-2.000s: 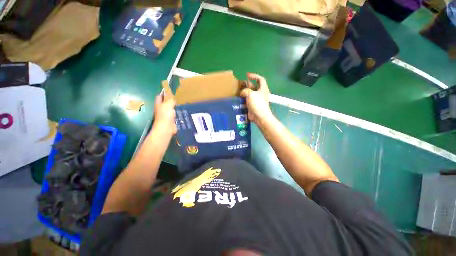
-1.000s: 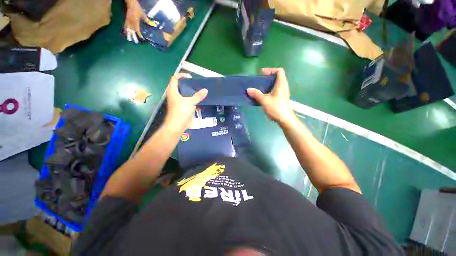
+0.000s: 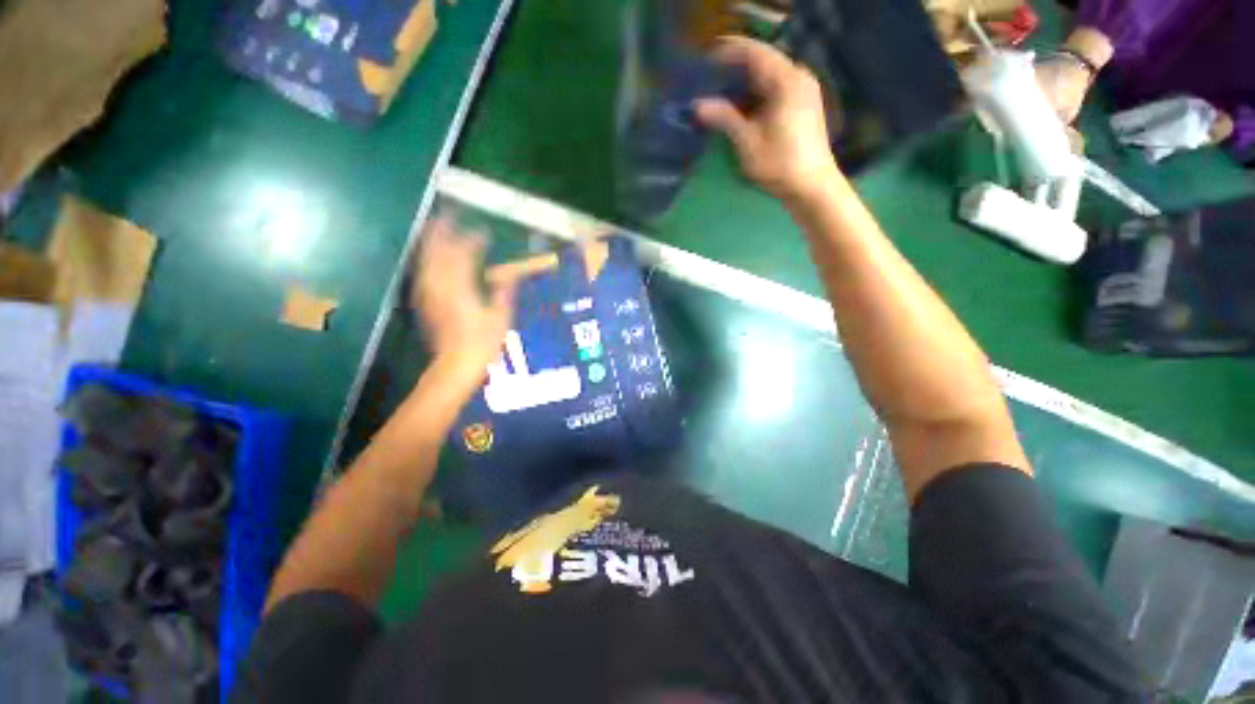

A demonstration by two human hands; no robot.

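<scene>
My right hand (image 3: 778, 121) is at upper centre over the green belt, fingers and thumb at the edge of a dark, blurred navy carton (image 3: 663, 117). My left hand (image 3: 457, 296) is blurred, with fingers spread beside the upper left corner of another navy carton (image 3: 606, 392). That carton lies against my body, picture side up, with brown flaps showing at its far edge. Whether it is one carton or a stack is unclear.
A blue crate (image 3: 255, 509) of dark grey parts stands at left. A navy box (image 3: 324, 48) and a cardboard scrap (image 3: 308, 307) lie on the left table. At upper right, another person's hand (image 3: 1067, 83) is by a white product (image 3: 1025, 220). Pale rails (image 3: 1087, 420) edge the belt.
My hands have parted. The right has moved up and forward with a dark carton; the left has dropped back beside the carton at my body. A white product has appeared at upper right.
</scene>
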